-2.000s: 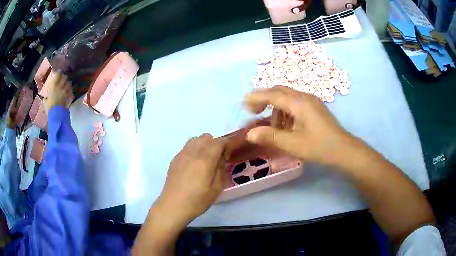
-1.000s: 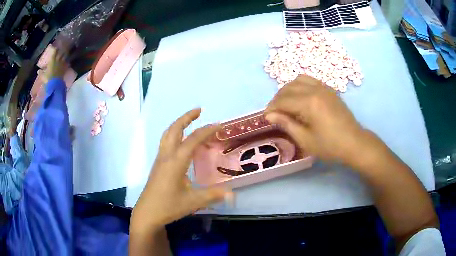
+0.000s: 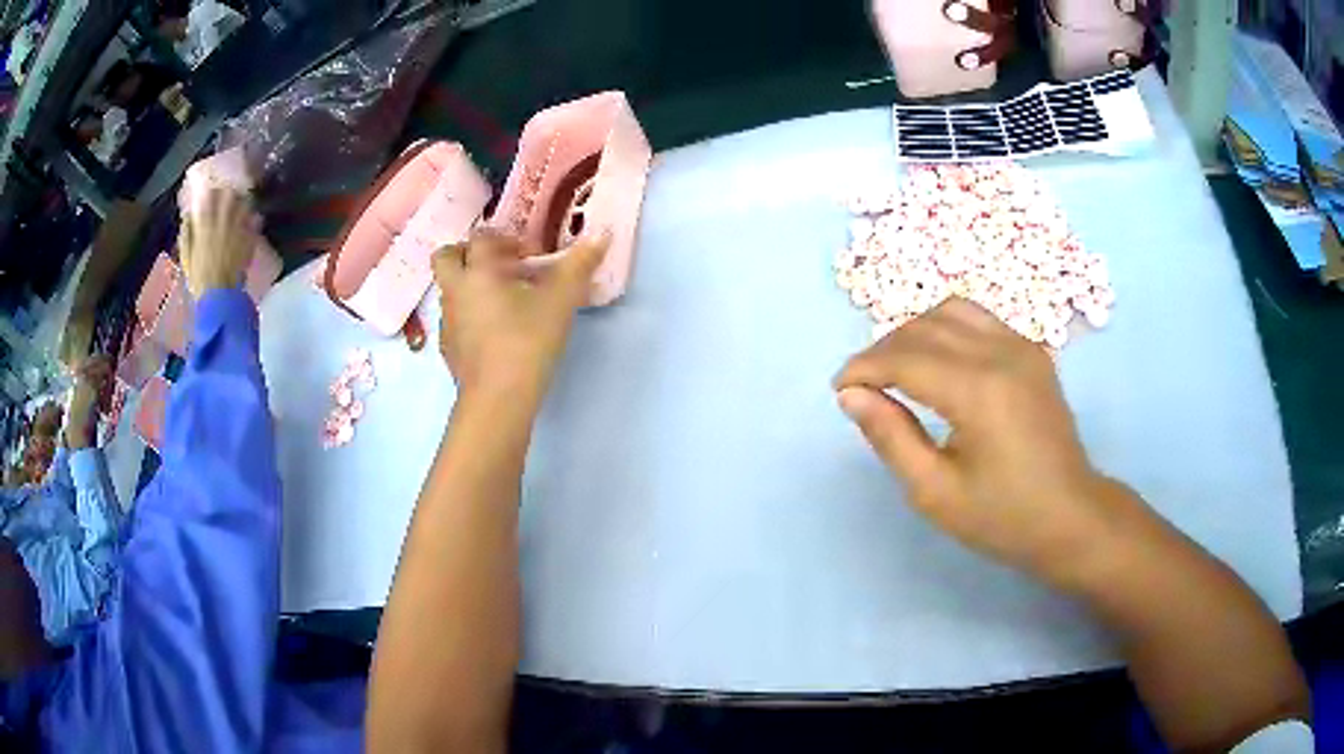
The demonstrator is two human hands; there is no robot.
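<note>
A pink housing shell [image 3: 622, 162] stands tilted at the back left of the white tabletop, its open side facing left. A brown strap [image 3: 568, 195] lies curved inside it, beside the black grille opening. My left hand [image 3: 509, 302] grips the shell's near end. My right hand [image 3: 966, 427] is over the tabletop, just in front of the heap of small pink discs [image 3: 980, 243]. Its thumb and index finger are bent towards each other; whether a disc is between the fingertips cannot be told.
Another shell [image 3: 406, 243] with a brown strap stands left of mine, near a few loose discs [image 3: 348, 398]. A coworker's blue sleeve [image 3: 207, 486] is at the left. A black-patterned sheet [image 3: 1024, 121], strapped shells [image 3: 939, 44] and blue cards [image 3: 1285, 162] are at the back right.
The shell has moved from the front middle to the back left with my left hand. The brown strap now lies inside it. My right hand has let go of the shell and moved right.
</note>
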